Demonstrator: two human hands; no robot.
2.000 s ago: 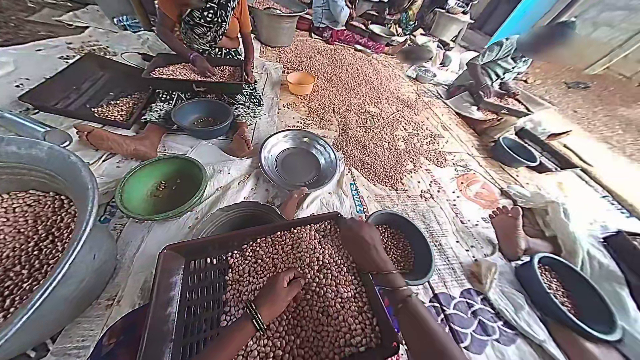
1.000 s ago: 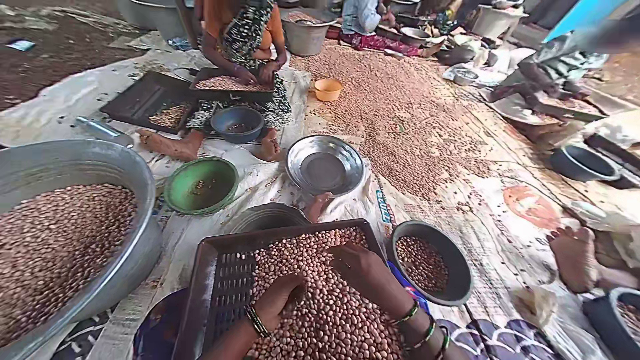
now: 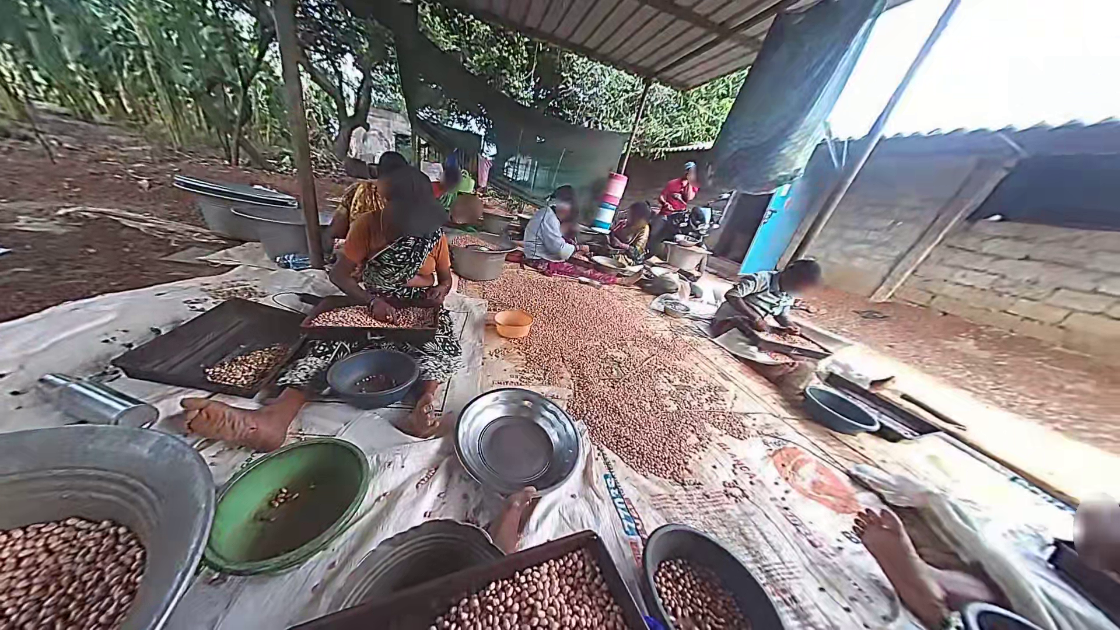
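Note:
Only the far part of a dark plastic tray (image 3: pixel 398 610) shows at the bottom edge, and brown nuts or beans (image 3: pixel 542 595) lie in it. Both of my hands are out of view, below the frame. Right of the tray stands a dark bowl (image 3: pixel 662 535) holding more of the same brown pieces. Beyond the tray are a grey ribbed basin (image 3: pixel 420 553) and a shiny metal bowl (image 3: pixel 516 439), with a bare foot beside them. A green bowl (image 3: pixel 350 490) with a few pieces sits to the left.
A large metal tub (image 3: pixel 188 490) of brown pieces fills the lower left. A person (image 3: pixel 398 262) sits behind a tray ahead, near an orange bowl (image 3: pixel 513 324). Pieces are spread over the sheets (image 3: pixel 630 376). Several people sit farther back; another (image 3: pixel 761 302) sits at the right.
The view has tilted up strongly. My hands, over the brown pieces in the tray in both earlier frames, are no longer in view.

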